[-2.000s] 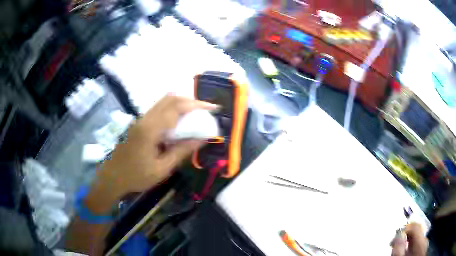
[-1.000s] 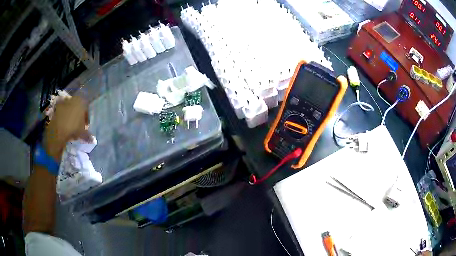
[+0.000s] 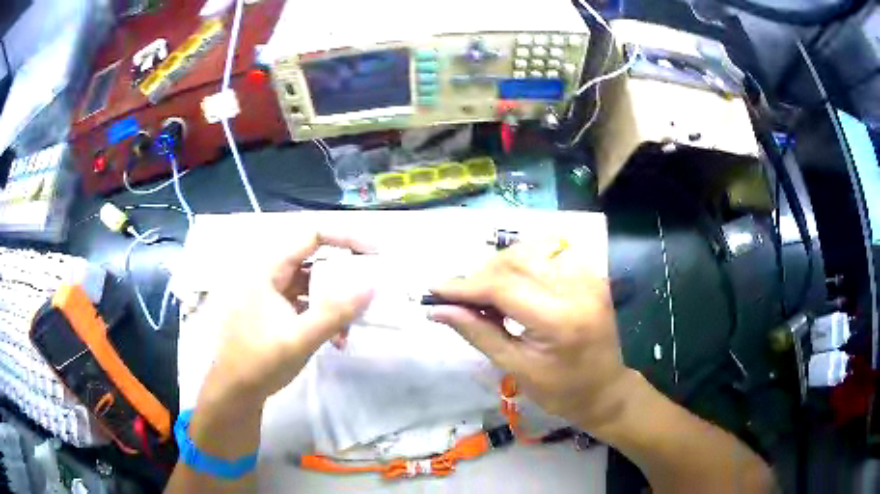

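My left hand (image 3: 280,314) is at the left centre of the white mat (image 3: 550,224), fingers curled around a white charger (image 3: 335,278) that blends into the bright mat. My right hand (image 3: 540,323) is at the right centre, fingertips closed on a small black connector (image 3: 434,299). Its dark tip points left toward the charger, with a small gap that is washed out. A small dark cylinder, perhaps a capacitor (image 3: 504,236), lies on the mat above my right hand. A bundled orange cable (image 3: 415,466) with a white tie lies near the bottom edge.
A cream bench meter (image 3: 444,82) and a yellow strip (image 3: 434,180) stand beyond the mat. A red power box (image 3: 87,96) is upper left. The orange-cased multimeter (image 3: 96,357) and rows of chargers (image 3: 34,338) are at the left. A cream box (image 3: 666,111) stands upper right.
The view has swung right from the grey bin to the mat. My left hand has moved from the bin to the mat with a charger. Both hands are now close together.
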